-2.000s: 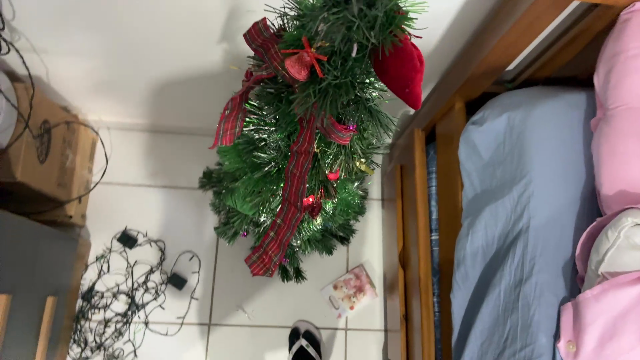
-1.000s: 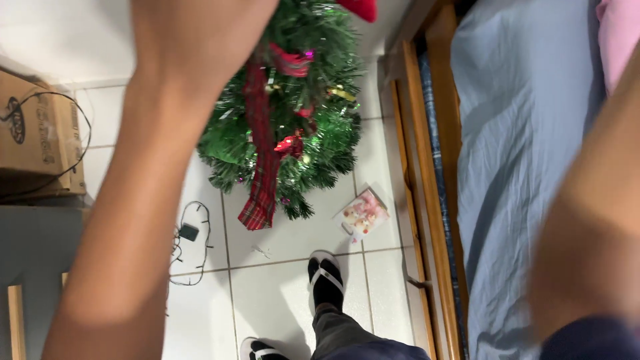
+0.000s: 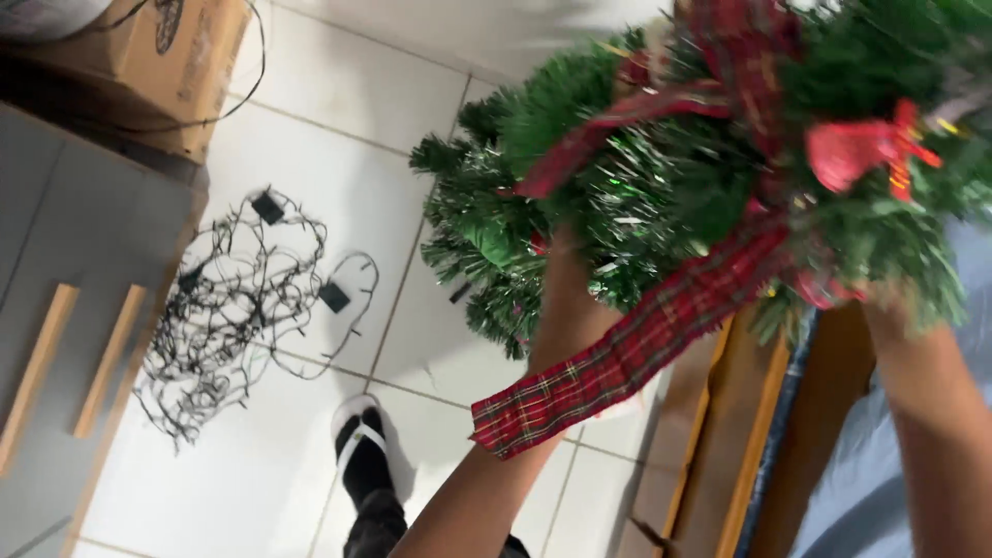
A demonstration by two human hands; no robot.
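An artificial Christmas tree [image 3: 666, 178] leans across the upper right of the view, trimmed with a red plaid ribbon [image 3: 620, 353] and a red bell ornament [image 3: 849, 151]. My left hand [image 3: 573, 256] reaches in among the lower branches; its fingers are hidden by the greenery. On the other side, my right hand [image 3: 891, 306] is at the upper branches, its fingers also covered. Whether either hand is closed on a part of the tree does not show.
Tangled string lights [image 3: 240, 310] lie on the tiled floor between a grey cabinet [image 3: 93, 232] and my sandalled foot [image 3: 363, 449]. A cardboard box [image 3: 178, 70] stands at the upper left. At the right is a wooden bed frame [image 3: 752, 434] with blue bedding [image 3: 852, 480].
Both arms have come to the tree and reach into its branches. The tree stood upright beside the bed earlier and is now tilted toward the bed. The view has turned somewhat.
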